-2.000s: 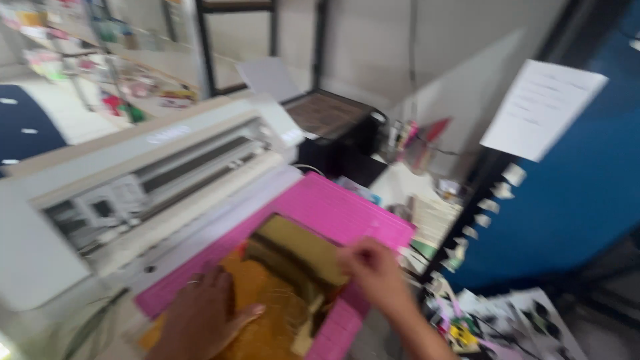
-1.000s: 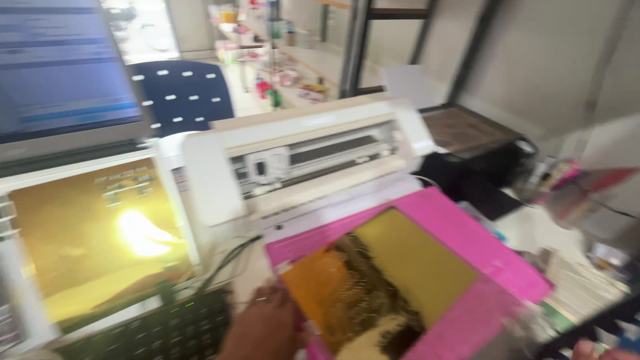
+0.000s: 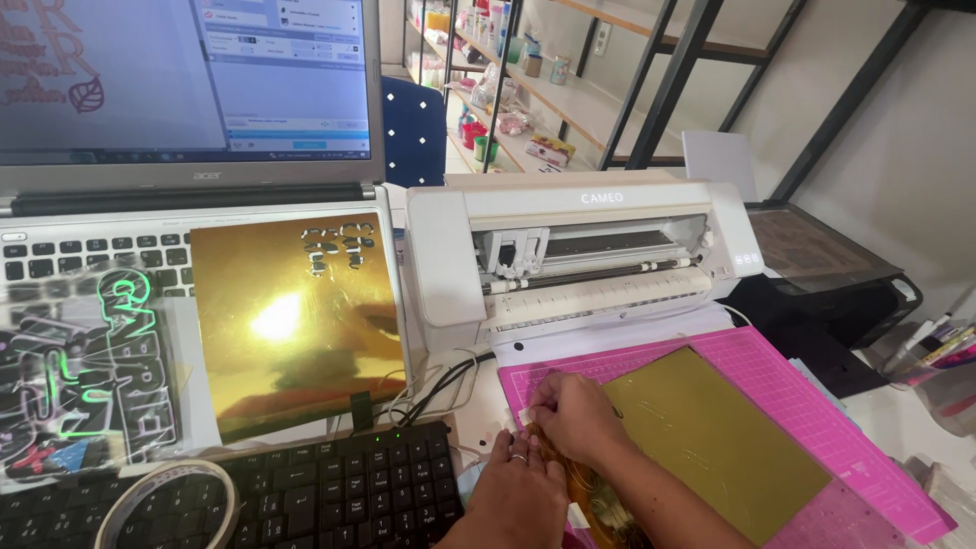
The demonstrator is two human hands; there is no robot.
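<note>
My right hand [image 3: 576, 419] pinches at the left edge of a gold sheet, its thumb and index finger at a small piece of white tape. My left hand [image 3: 518, 484], with a ring on one finger, lies beside it, fingers spread along the same edge. Whatever is under the fingers is partly hidden. The glossy gold sheet [image 3: 717, 435] rests on a pink cutting mat [image 3: 793, 381] with a printed grid. Another bit of white tape [image 3: 577, 515] sits at the sheet's edge near my left wrist. Behind the mat stands a white Cameo cutting machine [image 3: 602, 200].
At left stand an Acer laptop [image 3: 206, 177], a gold mirror-like sheet with cut letters [image 3: 297, 335] and plastic-wrapped cutouts [image 3: 137, 358]. A black keyboard [image 3: 374, 488] and a tape roll [image 3: 122, 503] lie in front. A black printer [image 3: 831, 305] and a pen cup [image 3: 942, 374] are at right.
The view has swung left since the first frame. My right hand has come over to the sheet's left edge, beside my left hand. The gold sheet, earlier curled up, now lies flatter on the mat.
</note>
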